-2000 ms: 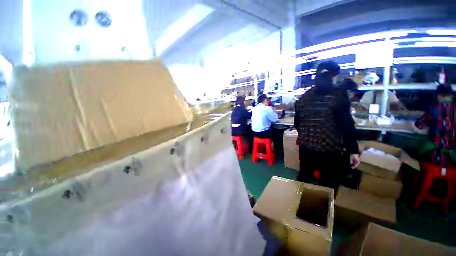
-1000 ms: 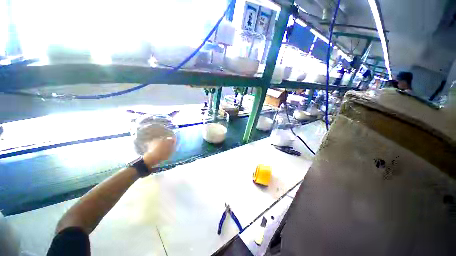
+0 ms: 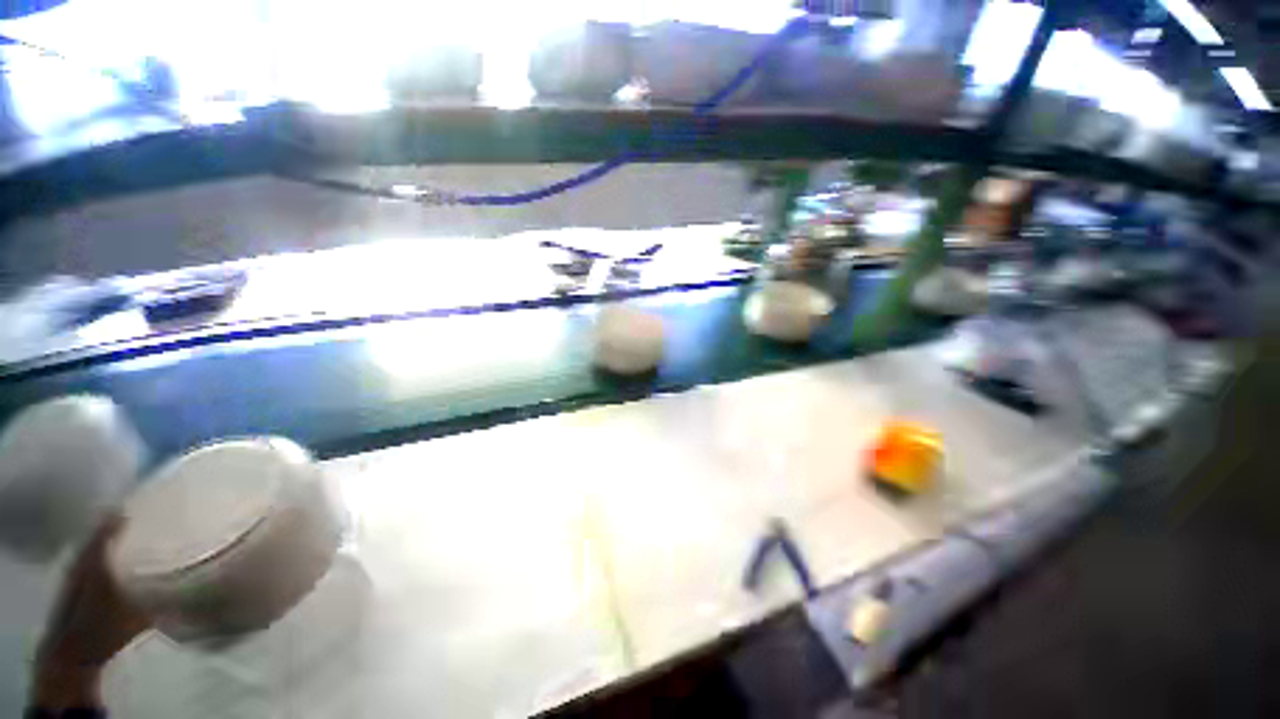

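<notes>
A round white housing is at the lower left over the white bench, its flat face tilted up. My left hand grips its left side; the fingers are mostly hidden and blurred. A second round white housing is just behind and left of it, near the picture's edge. My right hand is not in view.
Small white housings stand on the green conveyor. Blue-handled cutters, a yellow-orange block and a small pale piece lie to the right. A green-framed shelf with a blue hose crosses above.
The view has swung from the covered machine to the bench, then further left. My left hand has moved from a clear-looking round item over the conveyor to the white housing at lower left.
</notes>
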